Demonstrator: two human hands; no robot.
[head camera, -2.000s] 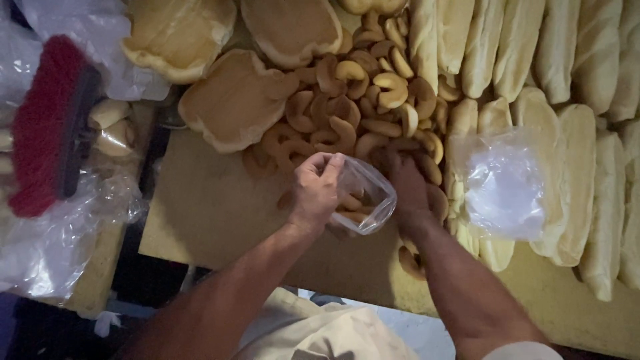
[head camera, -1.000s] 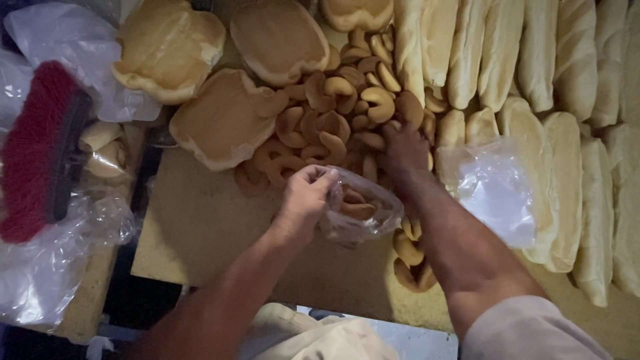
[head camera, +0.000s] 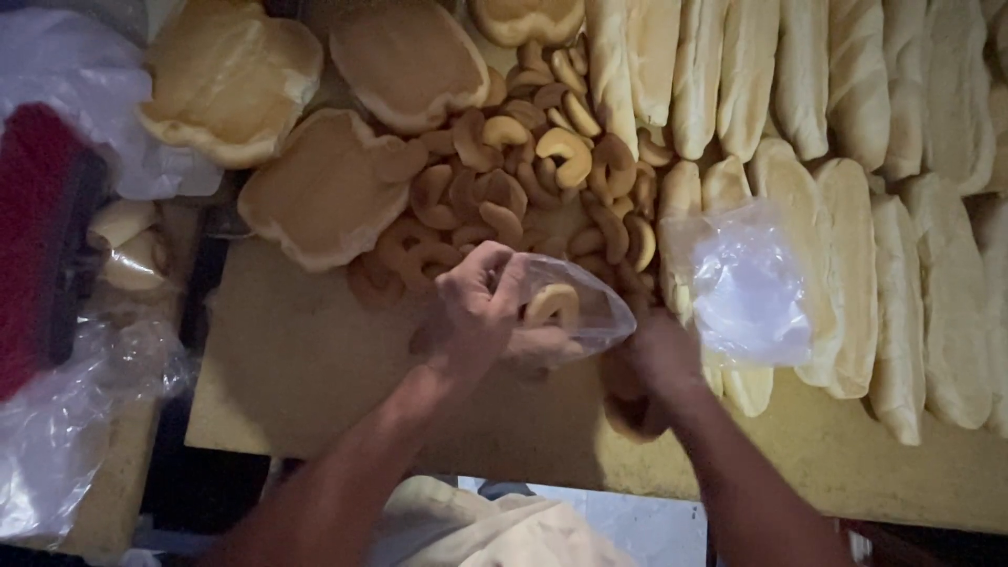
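My left hand (head camera: 482, 303) grips the rim of a clear plastic bag (head camera: 602, 303), whose mouth gapes to the right. Inside the bag lie curved bread rolls (head camera: 553, 305). Close by the bag's mouth is my right hand (head camera: 661, 350), blurred; whether it holds a roll cannot be made out. Some brown rolls (head camera: 630, 413) lie under and beside its fingers. Beyond both hands spreads a heap of crescent-shaped rolls (head camera: 496, 189) on the tabletop (head camera: 315, 354).
Large flat loaves (head camera: 331, 189) lie left of the heap. Long loaves (head camera: 846, 276) fill the right side, with a stack of clear bags (head camera: 752, 287) on them. A red-bristled brush (head camera: 35, 252) and crumpled plastic (head camera: 47, 449) are at the far left, across a gap.
My right hand has moved from the roll heap back toward me, beside the bag's mouth. My left hand has kept its hold on the bag.
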